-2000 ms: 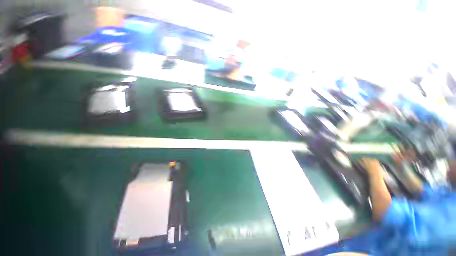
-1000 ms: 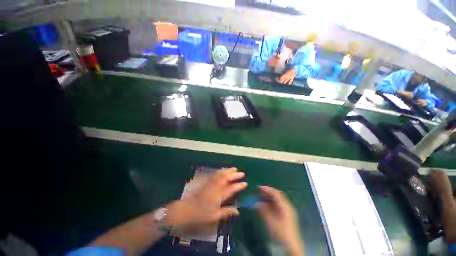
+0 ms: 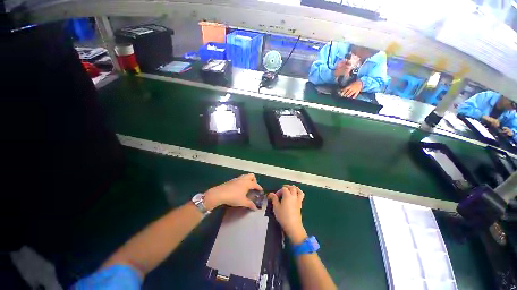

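Note:
An open tablet unit (image 3: 241,241) lies on the green bench in front of me, with a pale panel filling most of it and a dark strip along its right side. My left hand (image 3: 235,193), with a wristwatch, holds a small dark part (image 3: 257,197) at the unit's far end. My right hand (image 3: 289,208), with a blue wristband, is at the far right corner, its fingertips close to that part. Whether my right fingers grip anything is hidden.
A white board tray (image 3: 414,243) lies to the right. Beyond a pale rail (image 3: 272,170), foam carrier trays (image 3: 293,127) sit on the belt. A tall black stack (image 3: 56,136) stands at left. A dark post-mounted device (image 3: 481,205) is at right. People in blue smocks (image 3: 363,68) work across the line.
Both hands have moved to the unit's far end and come together. My left hand has left the pale panel, uncovering it. The view has shifted slightly.

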